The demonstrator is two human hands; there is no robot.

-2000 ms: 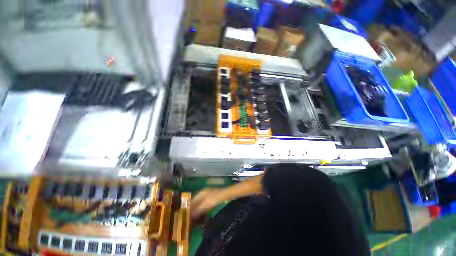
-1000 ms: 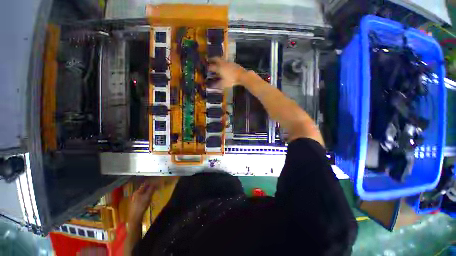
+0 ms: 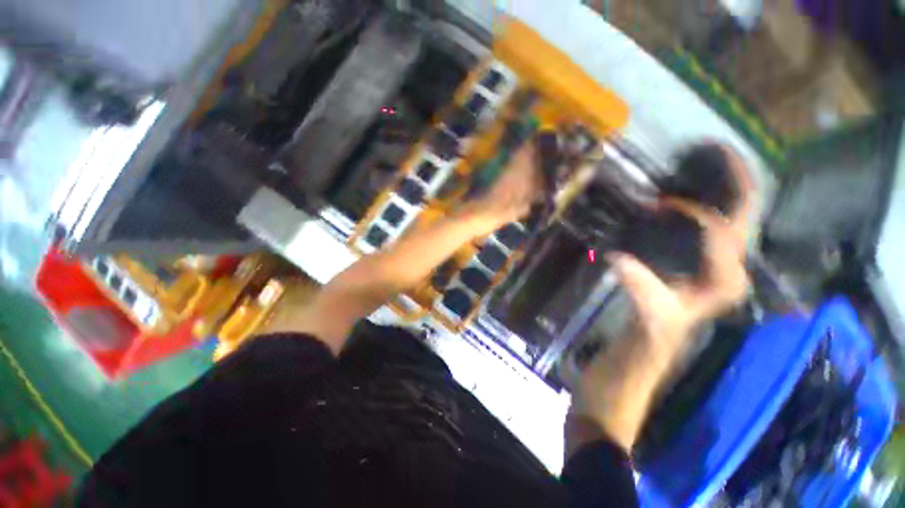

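Observation:
The orange test fixture lies slanted on the conveyor, with white socket rows holding black squares. My left hand is over the fixture's far right part, its fingers at dark adapters and cords; blur hides whether it grips one. My right hand is raised to the right of the fixture, its fingers around black power adapters. Black adapters also lie heaped in the blue crate at the lower right.
The conveyor's white front edge runs below the fixture. A grey machine housing stands at the upper left. A red bin with a spare orange fixture is at the lower left. Boxes stand at the upper right.
The view has turned, so the fixture now looks slanted. My left hand has come up from below the conveyor onto the fixture. My right hand has left the socket row and now holds black adapters.

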